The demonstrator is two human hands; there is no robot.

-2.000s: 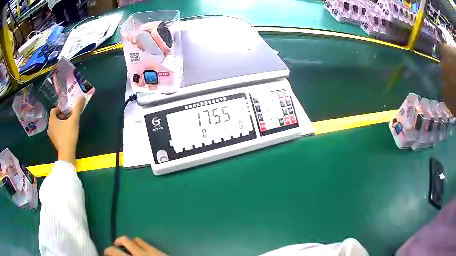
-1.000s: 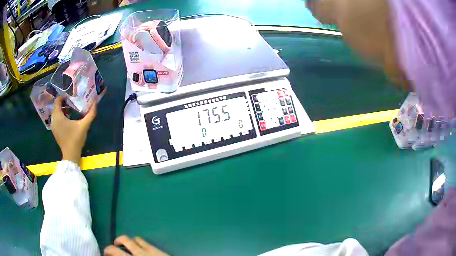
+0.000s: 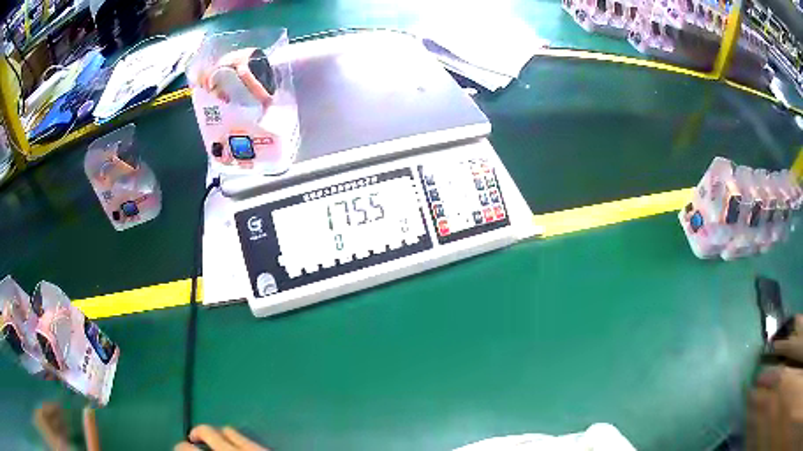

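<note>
A clear smartwatch pack [image 3: 245,106] stands on the left of the scale's grey pan [image 3: 379,97]; the display [image 3: 352,225] reads 175.5. Another pack [image 3: 123,181] stands left of the scale. At the lower left, a pack [image 3: 77,343] leans beside others at the frame edge. My left hand [image 3: 69,425], blurred and cut off by the bottom edge, is just below this pack, fingers apart. Only the fingers of my right hand [image 3: 220,439] show at the bottom edge, by the black cord [image 3: 192,335]; its grip is hidden. A white sleeve [image 3: 555,440] shows at bottom centre.
A file of packs [image 3: 735,211] stands on the right. Another person's hands [image 3: 779,388] are at the right edge by a dark oblong object [image 3: 769,304]. Papers [image 3: 145,75] lie behind left, a white sheet [image 3: 484,57] behind the scale, more packs [image 3: 660,22] at the back.
My left hand has moved down from behind left, and a pack now stands at the lower left. The other person's purple arm has withdrawn. A white sheet has appeared behind the scale.
</note>
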